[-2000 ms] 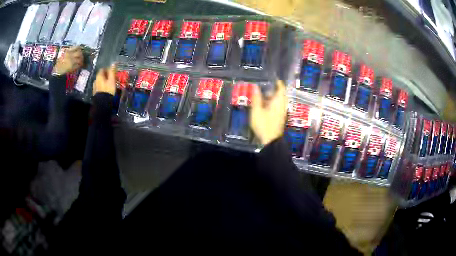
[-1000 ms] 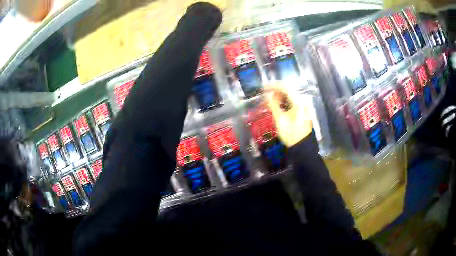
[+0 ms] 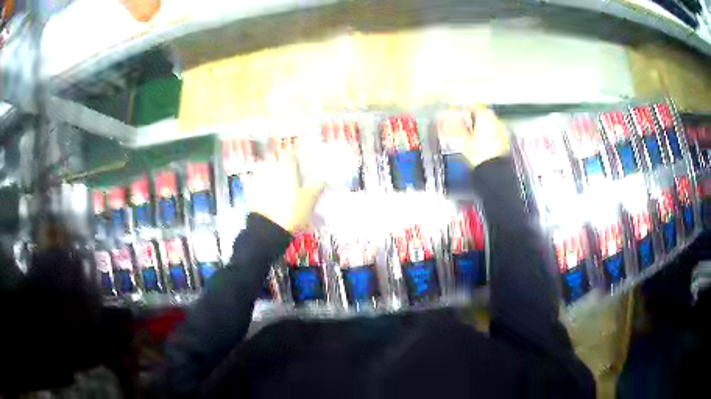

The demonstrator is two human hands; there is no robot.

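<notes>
A clear blister tray (image 3: 355,310) lies in front of me, with two rows of red-topped, dark-bottomed printed cards (image 3: 406,160) upright in its pockets. Strong glare washes out its middle. My left hand (image 3: 290,199) is over the tray's left part, blurred by glare, with a pale, bright shape beside its fingers; I cannot tell whether it holds anything. My right hand (image 3: 485,139) is at the back right pocket, its fingers on the red top of the card there. The fingertips are blurred.
Neighbouring filled trays stand to the left (image 3: 152,300) and right (image 3: 624,277). A tan board strip (image 3: 312,74) runs behind them, below a raised white shelf (image 3: 226,23). Brown board (image 3: 604,343) shows below right. A dark-clothed person is partly visible at the left.
The view has turned and shifted. My left arm, earlier stretched across the tray with its hand hidden, is drawn back over the left part. My right hand has moved up to the back row.
</notes>
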